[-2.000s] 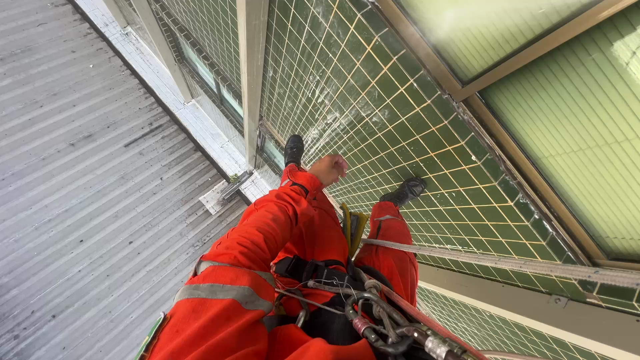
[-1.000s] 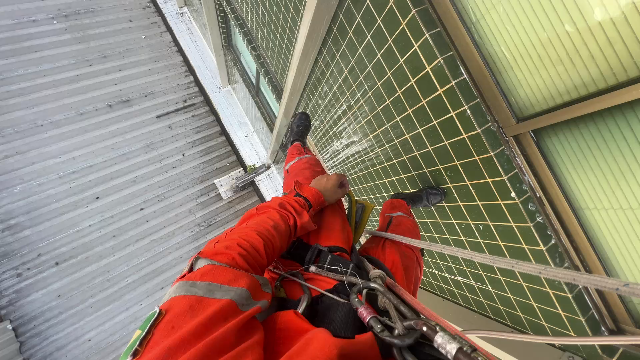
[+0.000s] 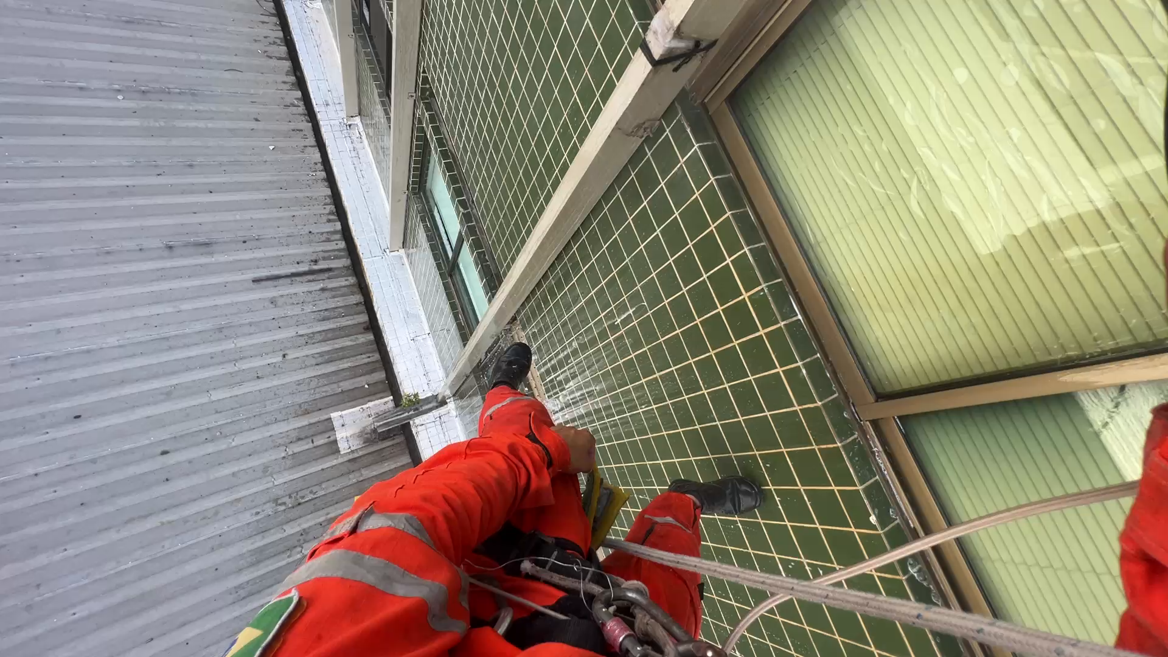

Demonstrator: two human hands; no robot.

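Note:
My left hand [image 3: 577, 448] is curled beside my thigh, just above a yellow and dark item [image 3: 602, 504] hanging at the harness; whether its fingers hold anything cannot be told. Of my right arm only a red sleeve [image 3: 1148, 538] shows at the right edge, and that hand is out of view. Metal carabiners [image 3: 639, 616] hang at my waist. From there a pale rope [image 3: 785, 584] runs taut to the lower right, and a second rope [image 3: 949, 534] curves above it. One black boot [image 3: 728, 495] rests against the green tiled wall [image 3: 680, 365]; the other boot [image 3: 511, 365] is beside the pale column.
Far below on the left lies a corrugated metal roof [image 3: 164, 274] with a white ledge [image 3: 392, 292] along it. A pale column [image 3: 584, 182] stands out from the wall. Brown-framed windows [image 3: 958, 182] with ribbed blinds fill the right side.
The view has shifted, bringing more of the windows and column into sight. A red sleeve now shows at the right edge, and a second rope curves up toward it.

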